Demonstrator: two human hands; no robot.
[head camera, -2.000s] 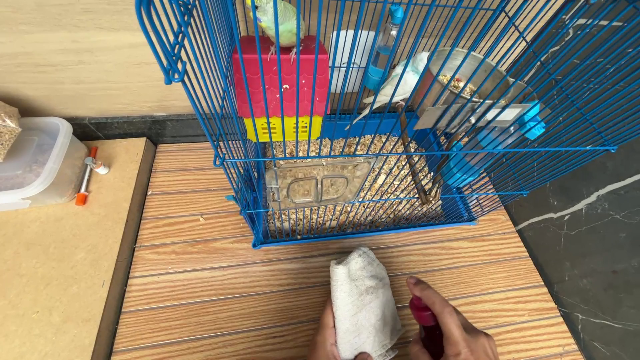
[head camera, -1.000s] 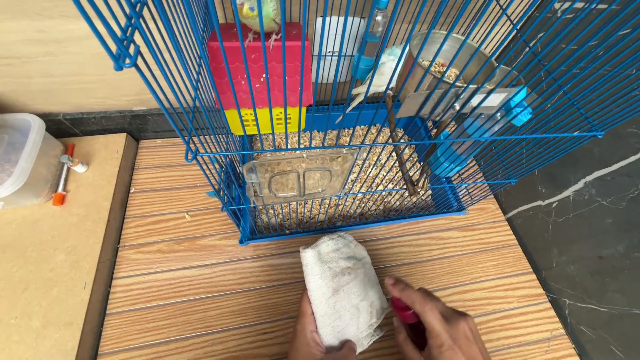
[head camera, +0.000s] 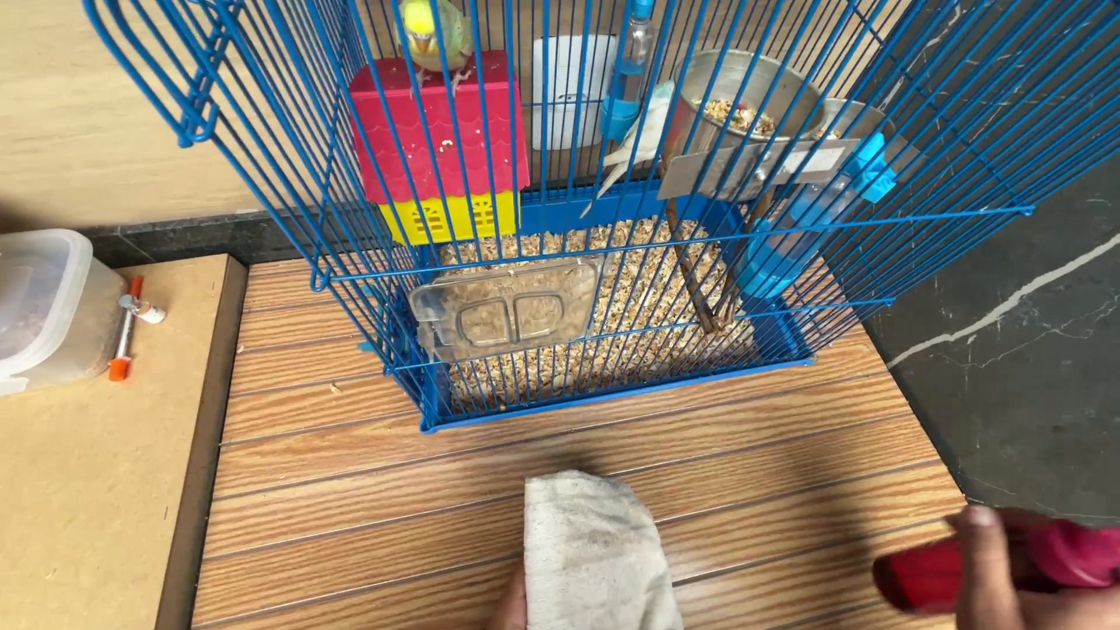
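Observation:
My left hand (head camera: 510, 604) holds a folded whitish cloth (head camera: 595, 551) over the wood-grain table, in front of the cage; the cloth hides most of that hand. At the lower right edge, my right hand (head camera: 997, 586) grips a red bottle (head camera: 927, 576), slightly blurred, with a magenta upper part. A blue wire birdcage (head camera: 612, 391) stands behind both hands, its tray covered with wood shavings (head camera: 630, 306). Inside, a yellow-green budgerigar (head camera: 437, 35) perches on a red-roofed plastic house (head camera: 442, 131), and a white bird (head camera: 646, 131) sits beside a metal feed cup (head camera: 757, 87).
Left of the table, a tan board (head camera: 96, 490) carries a translucent plastic tub (head camera: 61, 306), an orange-capped syringe (head camera: 124, 337) and a small vial (head camera: 144, 309). A clear plastic lid (head camera: 516, 306) is at the cage front. Dark marble (head camera: 1006, 385) lies to the right.
My right hand has moved away to the right with the red bottle, farther from the cloth. My left hand still holds the cloth, now lower in view.

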